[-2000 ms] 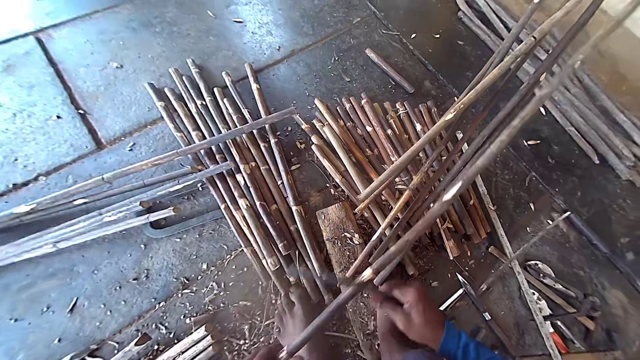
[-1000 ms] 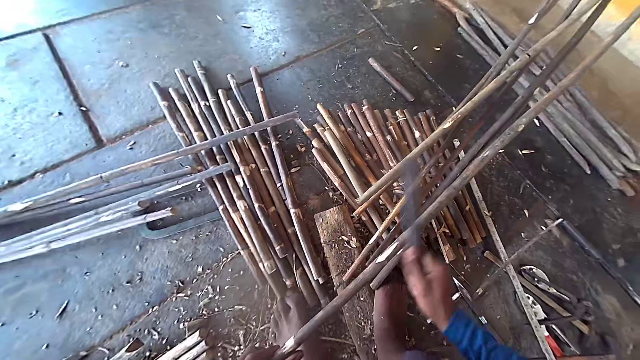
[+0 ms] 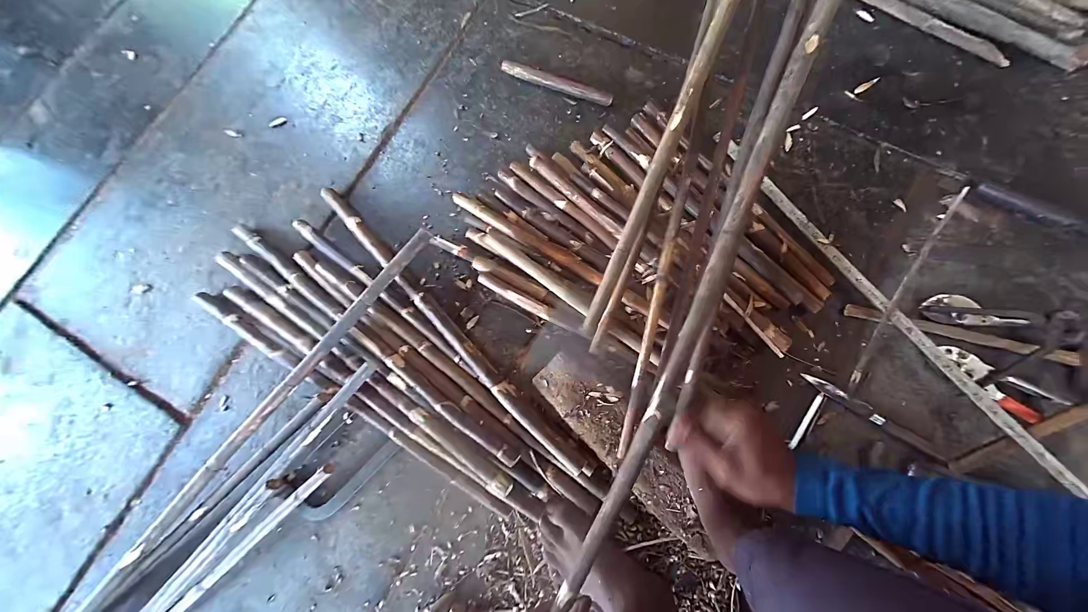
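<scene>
A long wooden stick (image 3: 629,476) slants from the bottom edge up past the top, among several other long sticks. At the bottom edge the fingertips of my left hand (image 3: 580,603) are closed on its lower end; the rest of that hand is out of view. My right hand (image 3: 738,450), blurred and in a blue sleeve, is closed just right of the stick. A faint grey blur (image 3: 557,336) left of it looks like the blade of a hand tool in its grip; the handle is hidden. Beneath lies a wooden block (image 3: 586,408) with chips on it.
Cut sticks lie in a left pile (image 3: 416,365) and an upper pile (image 3: 552,204). Long peeled sticks (image 3: 280,399) reach in at lower left. My bare foot (image 3: 595,544) is beside the block. A marked straight strip (image 3: 918,340), a knife (image 3: 858,404) and other tools lie at right.
My right hand was lower at first, then rose with a grey blade upright above it; now the blur lies left of the hand. The long sticks stand steeper in view, as the view has turned.
</scene>
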